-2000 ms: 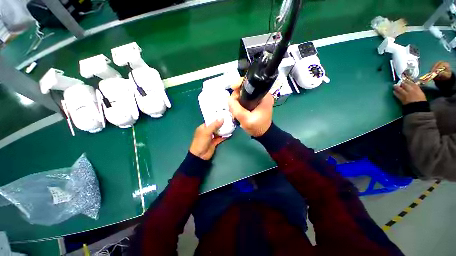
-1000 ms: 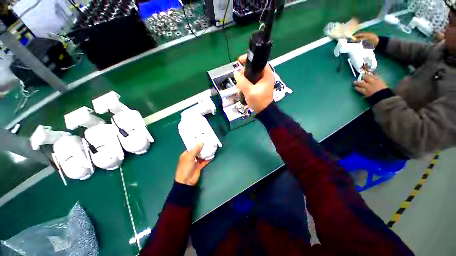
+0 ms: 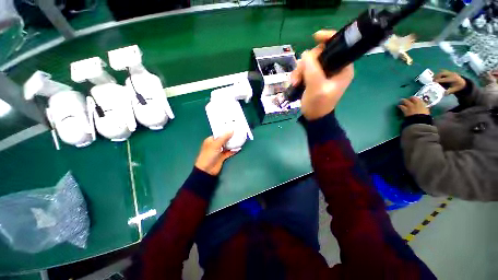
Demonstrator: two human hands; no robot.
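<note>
A white security camera (image 3: 229,116) lies on the green bench in front of me, its bracket arm pointing away. My left hand (image 3: 214,153) holds its near, rounded end. My right hand (image 3: 326,82) grips a thick black electric screwdriver (image 3: 355,41), tilted with its upper end to the right. Its lower end is over the right side of the screw feeder (image 3: 264,53), a grey-white open-top box just right of the camera. The driver's tip is hard to make out there. The driver is apart from the camera.
Three white cameras (image 3: 113,112) stand in a row at left. A clear bag of small parts (image 3: 73,210) lies at lower left. A neighbouring worker's hands (image 3: 415,106) hold a white camera at right. A crumpled plastic bag (image 3: 401,46) lies beyond. A blue stool (image 3: 396,191) is below the bench edge.
The driver was upright at the camera, then over the feeder, and now leans right. The camera right of the feeder is no longer seen there. My left hand has kept its hold.
</note>
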